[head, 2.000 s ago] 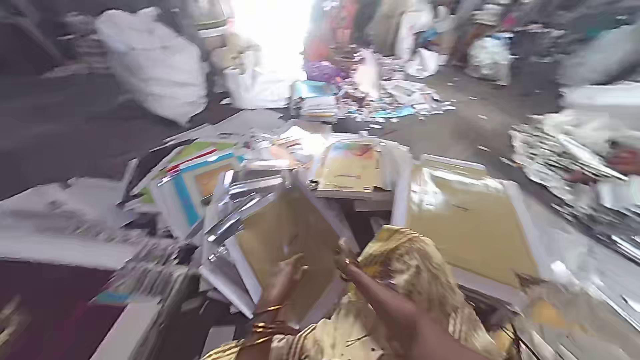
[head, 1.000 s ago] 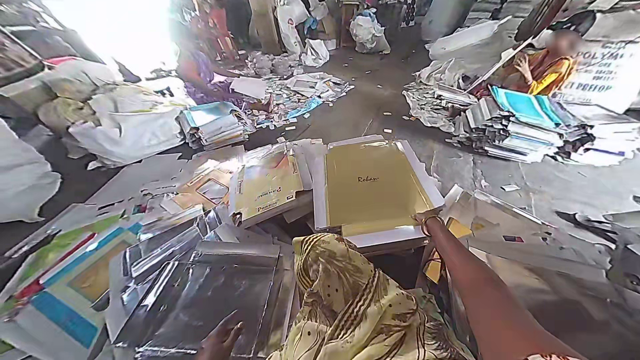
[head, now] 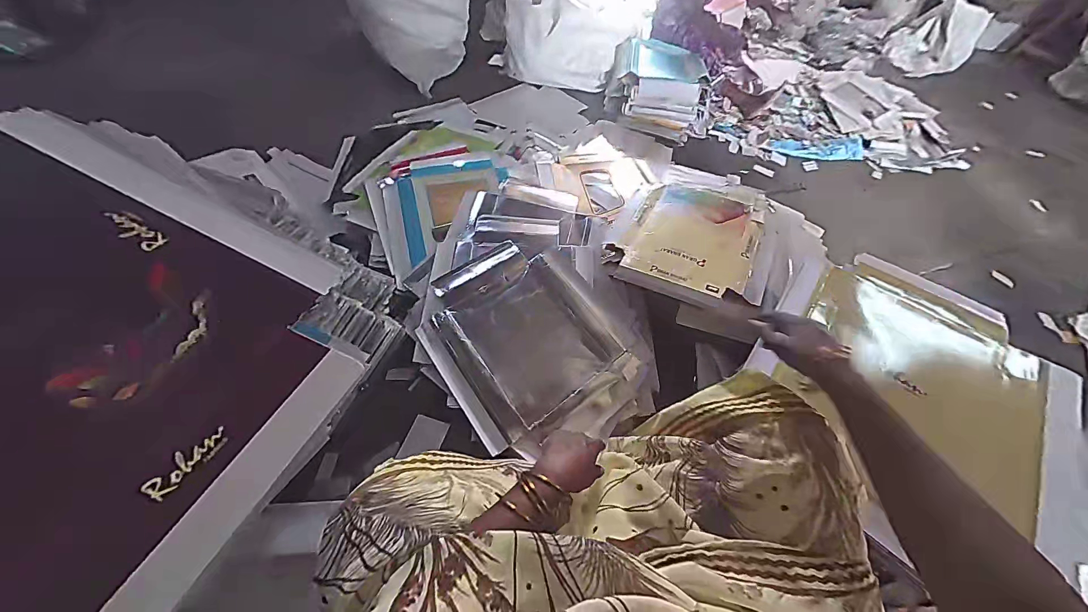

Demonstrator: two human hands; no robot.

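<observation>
My left hand (head: pixel 571 461), with bangles at the wrist, is curled at the near corner of a shiny, clear-looking plastic sheet (head: pixel 535 340) with folded edges. Whether its fingers grip that corner cannot be told. My right hand (head: pixel 797 338) reaches forward between a pile topped by a yellow printed sheet (head: pixel 693 246) and a glossy gold sheet (head: pixel 943 382) with a white border. Its fingertips are near a small dark piece, and a hold on it cannot be made out. Patterned cloth (head: pixel 663 501) covers my lap below both hands.
A tall stack with a dark maroon printed top sheet (head: pixel 127 340) fills the left. Blue-edged sheets (head: pixel 408 217) lie beyond the plastic one. Farther off are white sacks (head: pixel 561 42), a bundled stack (head: pixel 663 89) and a heap of paper scraps (head: pixel 875 119) on the floor.
Two seconds ago both hands were at a brown-gold sheet; the shiny plastic sheet now lies there. My right hand has left the gold sheet's near corner, where it was one second ago. The view has swung left.
</observation>
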